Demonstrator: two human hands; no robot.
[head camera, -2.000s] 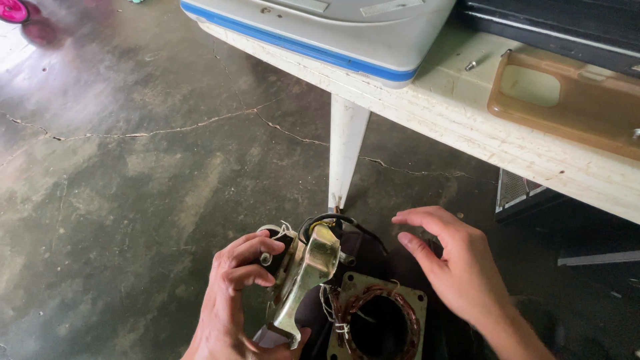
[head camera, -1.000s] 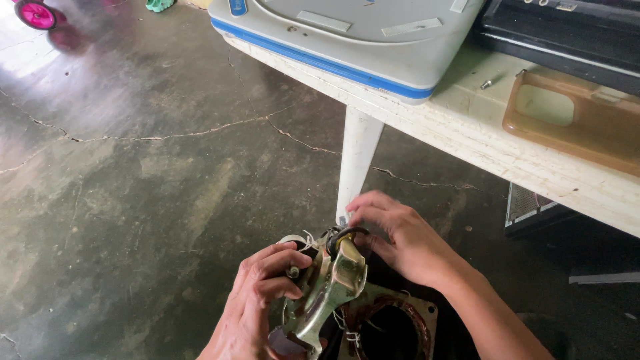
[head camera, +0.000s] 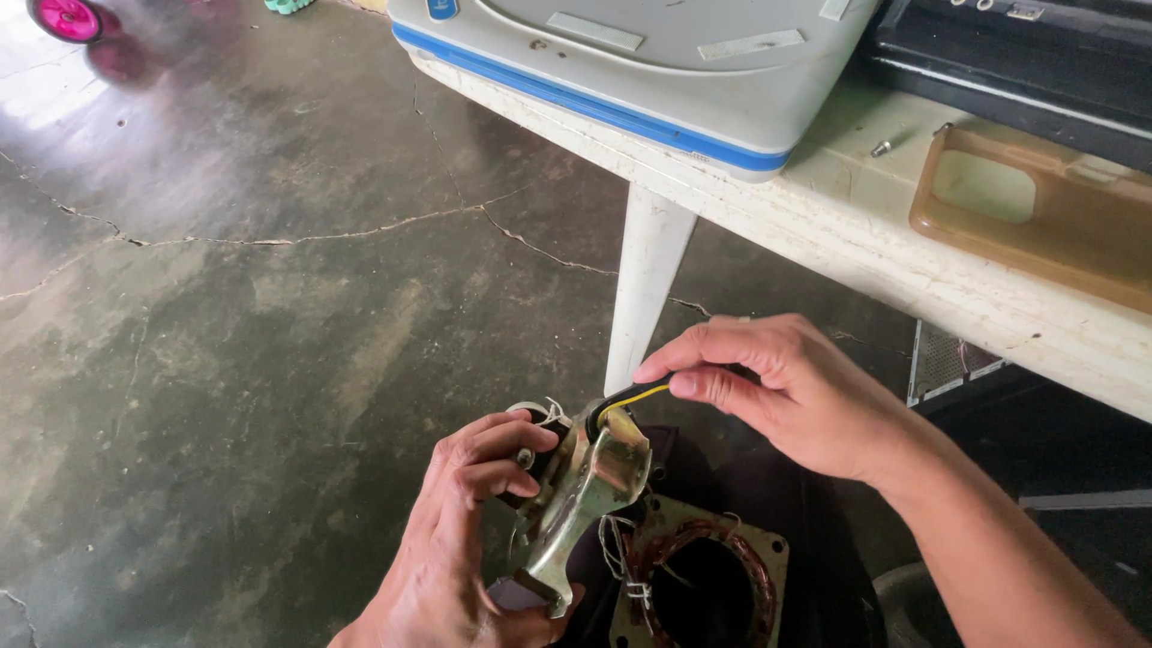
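Note:
My left hand (head camera: 477, 522) grips a metal motor bracket (head camera: 585, 495) by its left side, tilted, with a small shaft end showing between the fingers. Black and yellow wires (head camera: 634, 393) come out at the bracket's top, and my right hand (head camera: 756, 387) pinches their far end between thumb and fingers. Right below the bracket lies a motor stator (head camera: 778, 585), a square metal plate with a ring of copper windings tied with white string. White string also shows at the bracket's upper left. Dark cloth lies under the parts.
A white plastic table (head camera: 774, 225) stands ahead, its leg (head camera: 652, 279) just beyond my hands. On it are a grey and blue appliance lid (head camera: 630, 81), a screw (head camera: 881, 148), a brown plastic tray (head camera: 1062, 207) and a black panel (head camera: 1017, 72). A pink wheel (head camera: 67, 18) is far left.
My right hand was apart from the bracket two seconds ago, then came to the wires at its top. Now it has drawn back to the right with the wires pinched and stretched out.

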